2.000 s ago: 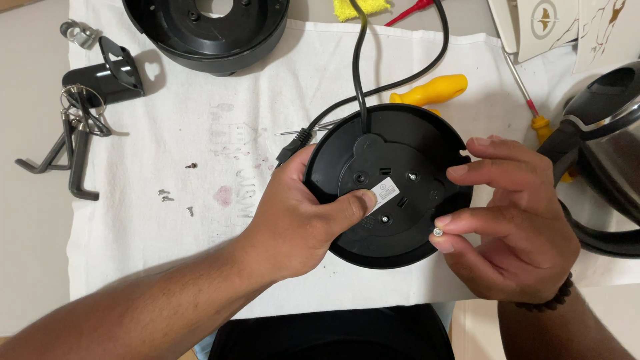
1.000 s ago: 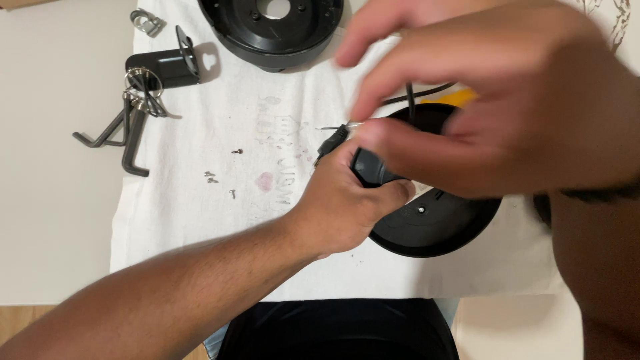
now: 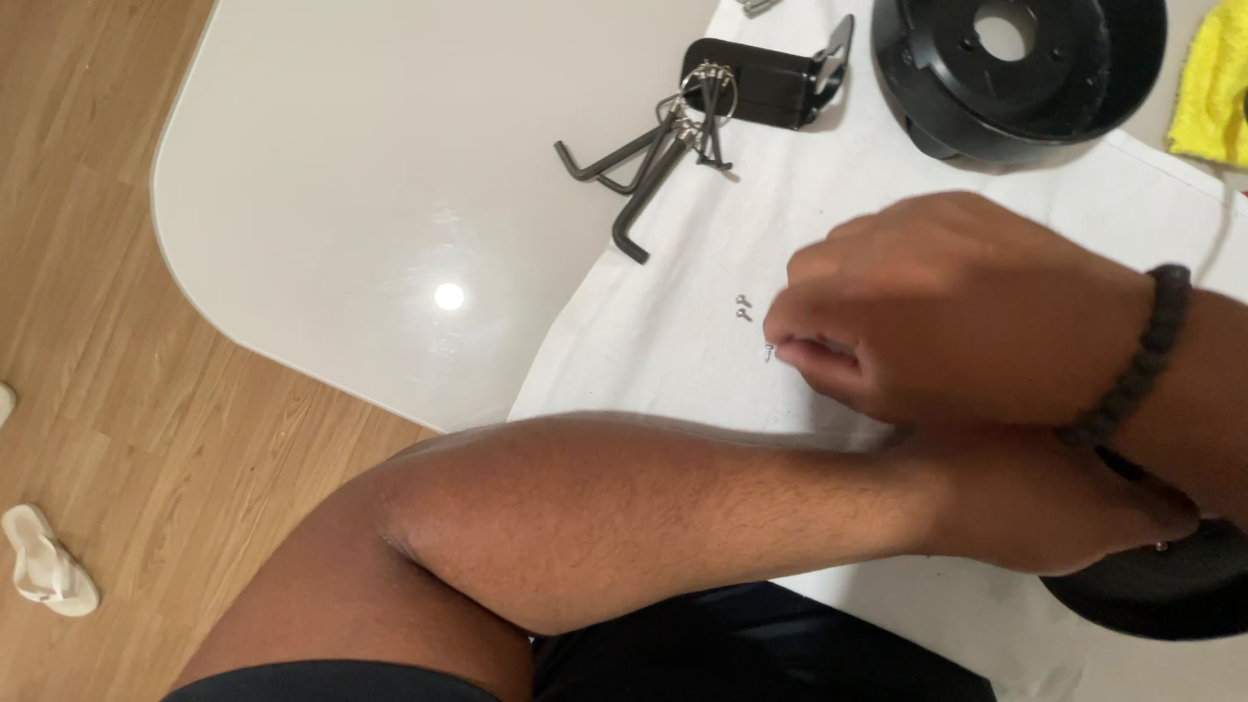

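My right hand [image 3: 936, 312], with a dark beaded bracelet, crosses over my left forearm above a white cloth [image 3: 624, 361]. Its thumb and fingertips are pinched at a small screw [image 3: 768, 352]; whether they grip it or only hover over it I cannot tell. Two more small screws [image 3: 743, 308] lie on the cloth just left of the fingertips. At the right edge, my left hand [image 3: 1072, 507] holds the rim area of a round black plastic base [image 3: 1160, 585], which is partly hidden and cut off by the frame.
Hex keys on rings [image 3: 648, 190] lie by a black metal holder [image 3: 756, 86] at the cloth's edge. A black round housing [image 3: 1024, 78] stands at the top right, beside a yellow cloth [image 3: 1214, 97]. The light tabletop [image 3: 322, 195] has a rounded corner above a wooden floor.
My right hand has moved from the black base, across my left arm, to the small screws. My left hand stays at the base. The view has swung far to the left.
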